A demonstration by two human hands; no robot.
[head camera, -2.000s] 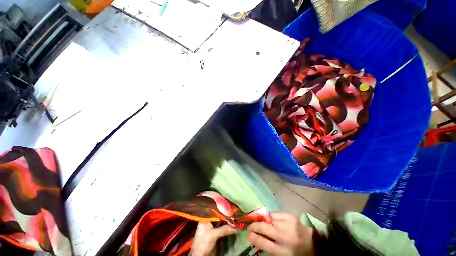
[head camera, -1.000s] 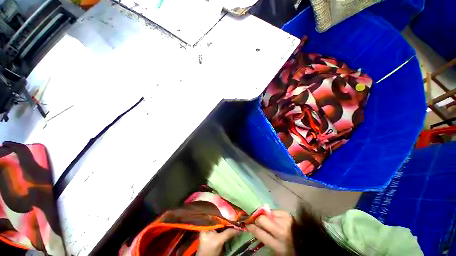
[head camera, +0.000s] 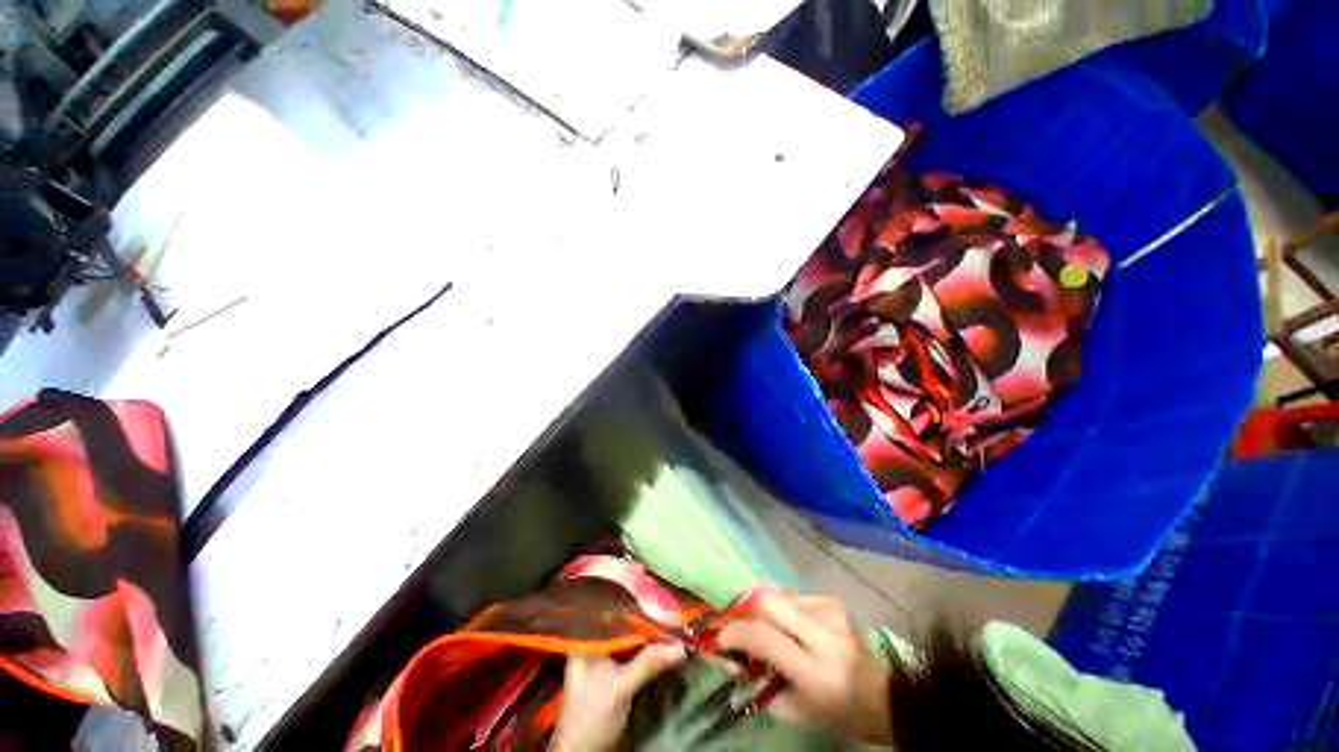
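A printed garment piece [head camera: 514, 641] in red-pink, cream and dark brown hangs over my lap at the bottom centre, with orange edging forming an open loop. My left hand [head camera: 610, 696] pinches the cloth at its narrow end. My right hand [head camera: 805, 655] pinches the same end just to the right, fingertips close to my left hand's. A small dark and red thing shows under my right hand's fingers; I cannot tell what it is.
A white table [head camera: 441, 426] fills the left and centre. More printed cloth [head camera: 91, 544] lies at its left edge. A blue bin [head camera: 1175, 382] with printed pieces stands right of the table. A dark machine [head camera: 140, 103] is at the upper left.
Both hands stay on the narrow end, with only small finger shifts. My right hand's fingers have closed in nearer the seam. The whole view has shifted slightly.
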